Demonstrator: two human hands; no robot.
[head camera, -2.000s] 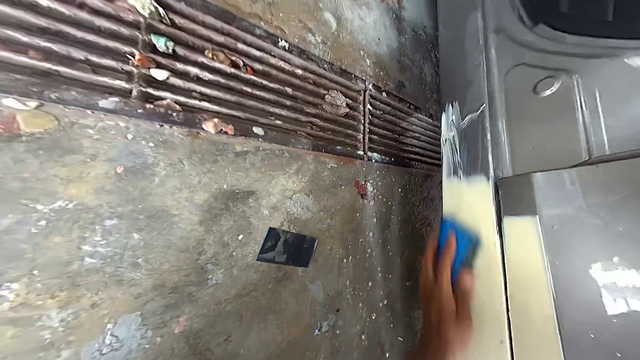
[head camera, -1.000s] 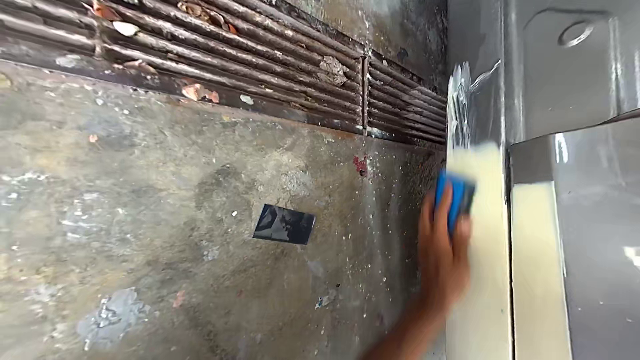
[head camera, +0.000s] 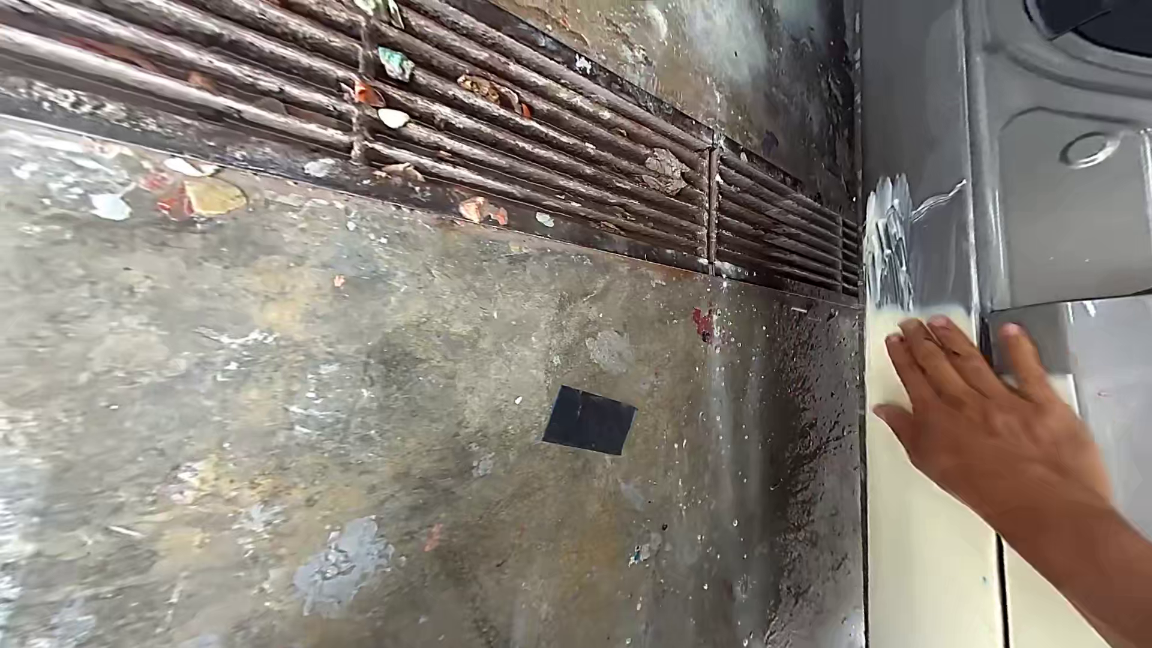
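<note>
My right hand (head camera: 990, 423) comes in from the lower right, palm down and fingers spread, and holds nothing visible. Its fingertips rest on the upper end of a cream-coloured coated strip (head camera: 927, 558) along the edge of a grey metal vehicle panel (head camera: 918, 108). One finger reaches over the seam to the adjoining panel (head camera: 1120, 369), which also has a cream coating. Just above the fingers, streaky whitish material (head camera: 889, 243) covers the metal. My left hand is out of view.
Left of the panel lies a stained concrete floor (head camera: 432, 360) with a small dark rectangular sheet (head camera: 589, 420) on it. A rusty metal drain grate (head camera: 540, 135), dotted with paint-like flakes, crosses the top. At upper right the metal has a round recess (head camera: 1091, 148).
Earlier, a hand pressed a blue block against the cream strip; that block is out of view now. A hand without it now lies spread over the strip's upper end, its arm entering from the lower right.
</note>
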